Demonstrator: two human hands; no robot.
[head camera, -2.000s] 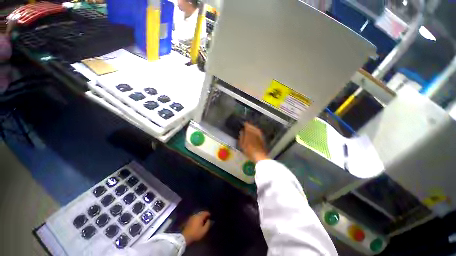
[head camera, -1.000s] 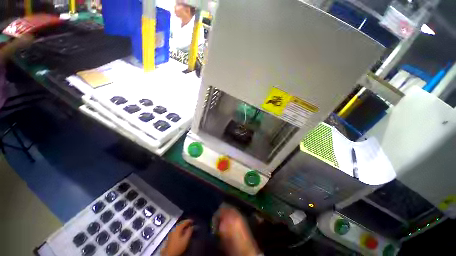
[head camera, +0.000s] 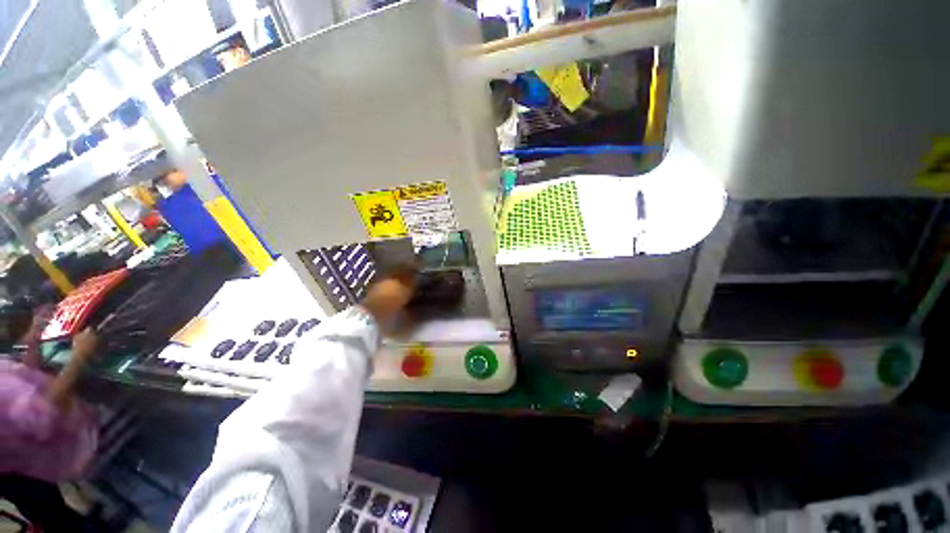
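The left press tester (head camera: 344, 125) stands at left centre with its front bay open. My left hand (head camera: 390, 299) reaches into this bay from the lower left, in a white sleeve. Its fingers are blurred at the dark test fixture (head camera: 440, 289), and whether they hold a unit cannot be told. My right hand is not in view. Below my sleeve, the lap-side tray (head camera: 425, 487) shows in part, with several black round units in its pockets.
The grey tester box (head camera: 604, 312) with a lit blue screen stands between the presses, a green dot sheet (head camera: 547, 219) and pen on top. The right press tester (head camera: 813, 115) is at right. Bench trays (head camera: 208, 359) with black units lie left. Another tray (head camera: 776, 510) is bottom right. A person in pink is far left.
The view has swung right, showing the grey box screen and right press fully. My left hand has moved from near the lap-side tray into the left press bay. My right hand has left the view.
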